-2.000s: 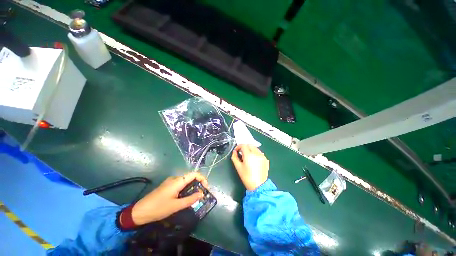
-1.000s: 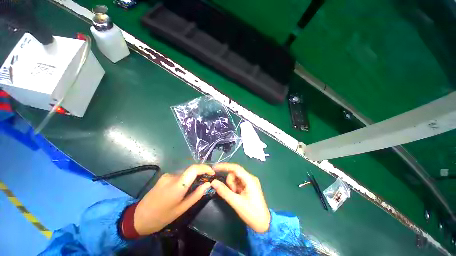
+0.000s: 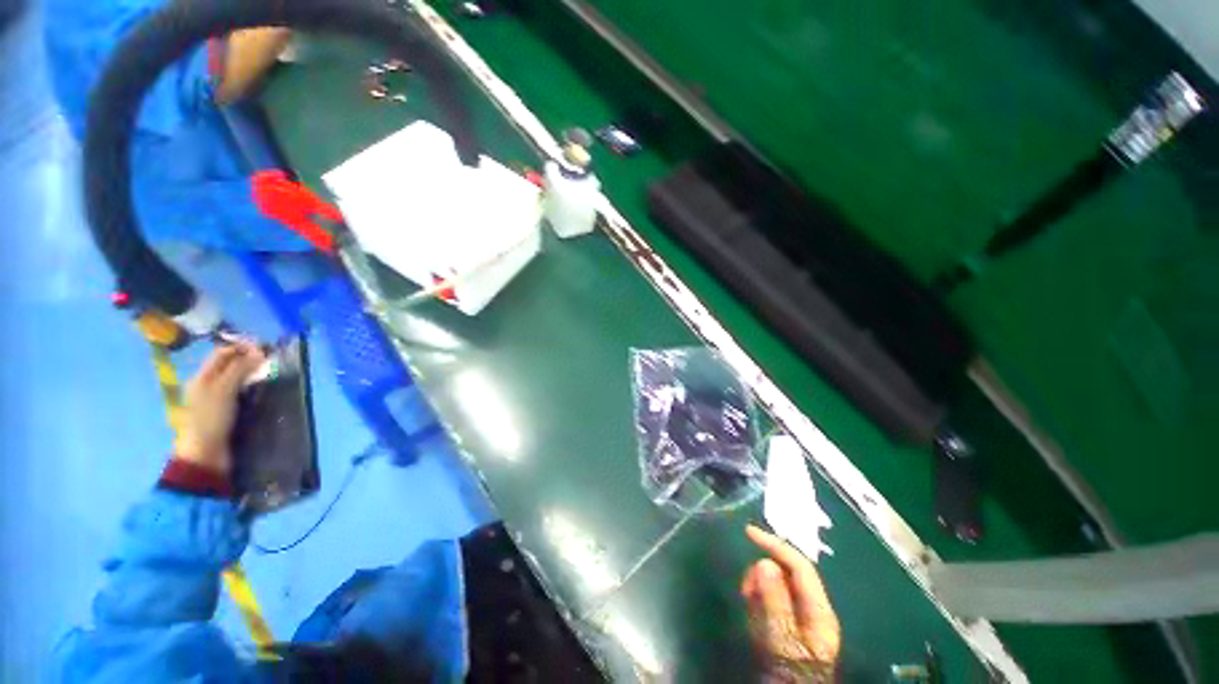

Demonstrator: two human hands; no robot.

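Observation:
My left hand is at the left, off the bench over the blue floor. It holds a dark phone unit upright by its left edge, with the fingertips near its top end. My right hand is at the lower centre over the bench, index finger stretched out and the other fingers bent, with nothing visible in it. It is just below the white cloth or glove. The clear plastic bag with a dark tangle inside lies on the bench, left of the cloth. Small parts on the phone are too blurred to tell.
A white box has a thick black duct arching down near the phone's top. A white bottle stands by the chipped rail. A long black tray and another phone unit are beyond the rail. A person's blue sleeve is upper left.
My hands have come apart. My left hand has carried the phone unit left, off the bench, near the duct's end. My right hand is lower right, near the cloth. The view has turned left.

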